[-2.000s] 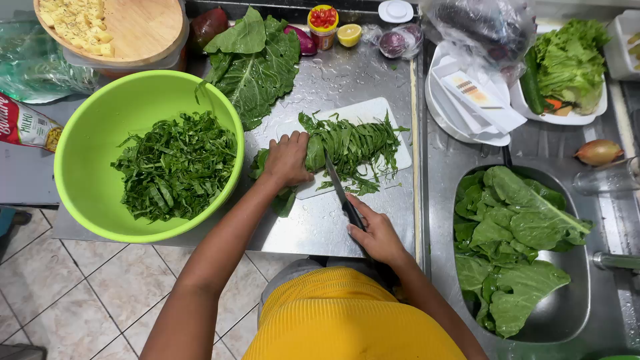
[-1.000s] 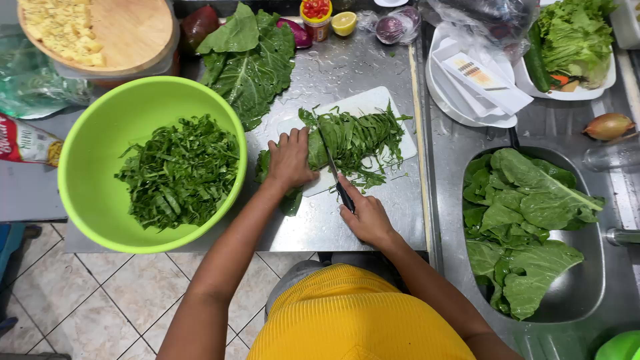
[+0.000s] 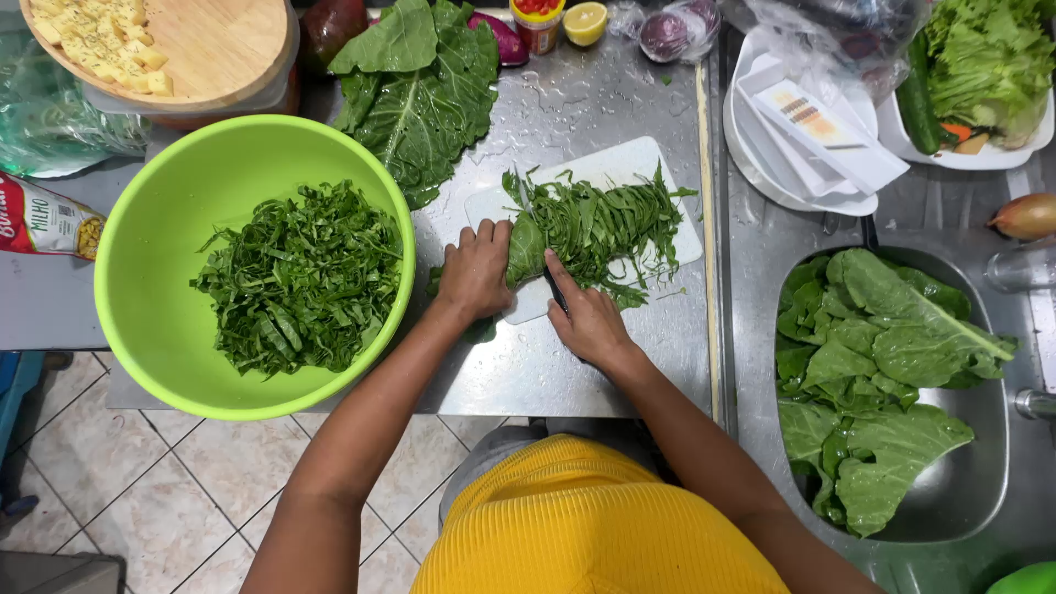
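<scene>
On a white cutting board (image 3: 631, 161), my left hand (image 3: 476, 272) presses down a rolled bundle of leafy greens (image 3: 525, 247). My right hand (image 3: 590, 322) grips the black handle of a kitchen knife (image 3: 555, 285), index finger extended along it; its blade lies at the roll's right end, partly hidden by greens. Thin shredded greens (image 3: 610, 223) spread right of the blade. A large lime-green bowl (image 3: 148, 330) at the left holds more shredded greens (image 3: 305, 280). Whole leaves (image 3: 425, 107) lie on the steel counter behind the board.
At the right, a sink basin (image 3: 982, 478) holds large wet leaves (image 3: 907, 330). White trays (image 3: 825, 132), a plate of lettuce (image 3: 990, 66) and an onion (image 3: 1025, 217) are beyond it. A round wooden board (image 3: 223, 49) with diced food is at the back left. Half a lemon (image 3: 585, 23) sits behind.
My right hand keeps hold of the knife, now with its index finger pointing forward along it. My left hand remains on the rolled greens. The bowl and whole leaves have stayed put.
</scene>
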